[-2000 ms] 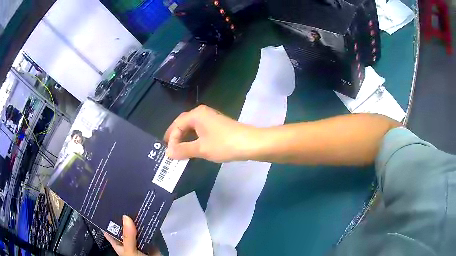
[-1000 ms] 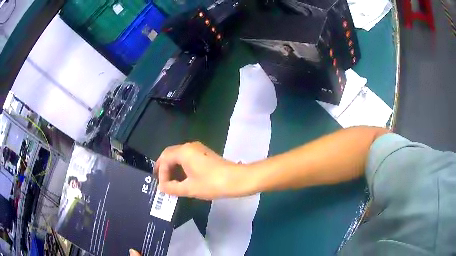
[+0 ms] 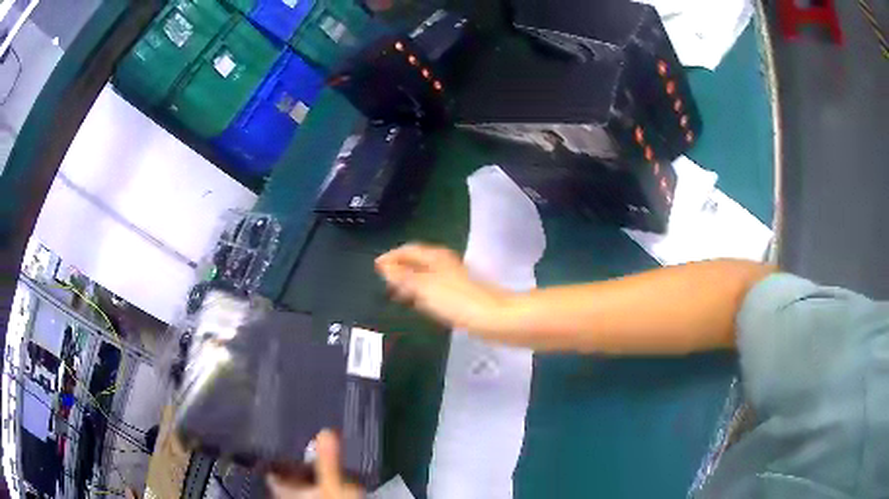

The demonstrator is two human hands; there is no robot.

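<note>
A black retail box (image 3: 283, 390) is tilted at the lower left, its broad printed face towards me and blurred. A white barcode label (image 3: 366, 353) is on its upper right part. My left hand (image 3: 327, 473) holds the box by its lower edge, with the thumb on the face; the hand is partly cut off by the bottom edge of the picture. My right hand (image 3: 421, 281) is above the bench, apart from the box, fingers bent and blurred, with nothing visible in it. A long white backing strip (image 3: 487, 390) lies on the bench under my right forearm.
Stacked black boxes (image 3: 575, 107) with orange dots stand at the far side. Another black box (image 3: 366, 175) lies left of them. White paper sheets (image 3: 716, 219) lie near the right bench edge. Green and blue totes (image 3: 258, 107) stand behind. A red stool (image 3: 811, 19) is at the upper right.
My right hand has left the label and moved right and up, away from the box. The label stays on the box. The box has turned and shifted slightly right.
</note>
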